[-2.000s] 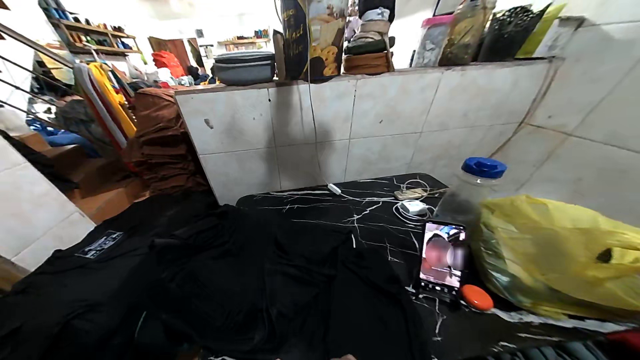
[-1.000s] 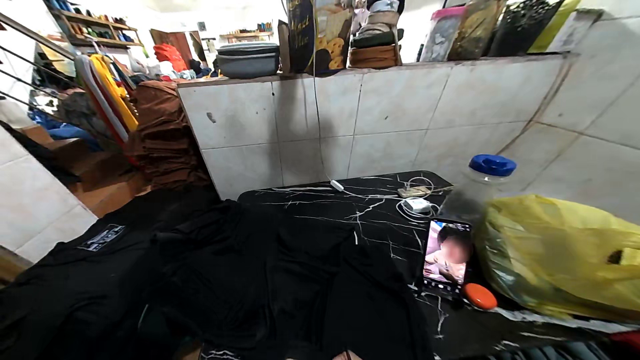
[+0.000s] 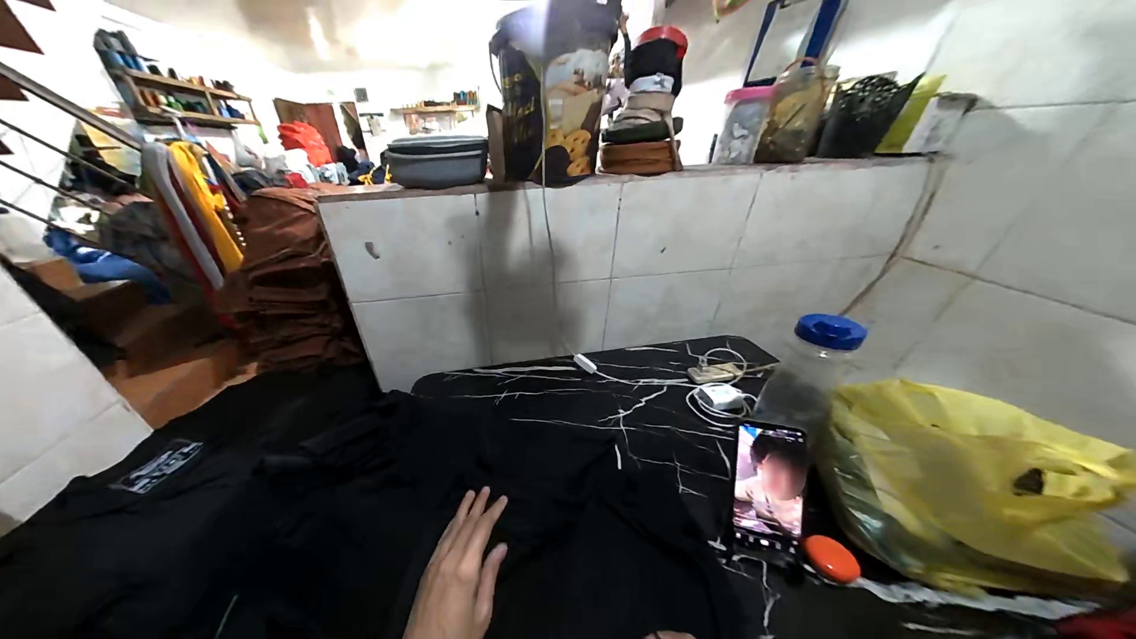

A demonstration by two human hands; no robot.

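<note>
Black fabric [image 3: 550,515], which looks like garments, spreads over the near part of the marble-patterned table. My left hand [image 3: 460,564] lies on it palm down, fingers extended and thumb apart, holding nothing. Only a sliver of my right hand [image 3: 670,635] shows at the bottom edge; its fingers are hidden. Further left, a black garment bears a printed patch [image 3: 160,466]. To the right of the fabric, a smartphone [image 3: 770,486] stands propped upright with its screen lit, beside an orange round object [image 3: 832,559].
Behind the phone stands a clear jar with a blue lid [image 3: 830,333], next to a yellow plastic bag [image 3: 985,488]. A white charger and cable [image 3: 721,397] lie at the table's back. A tiled half wall [image 3: 550,240] carries a bucket, pouches and jars. Brown fabric [image 3: 293,284] is stacked at left.
My left hand has come into fuller view over the black fabric; a second ago only small parts of hands showed at the bottom edge. The picture on the phone's screen has changed.
</note>
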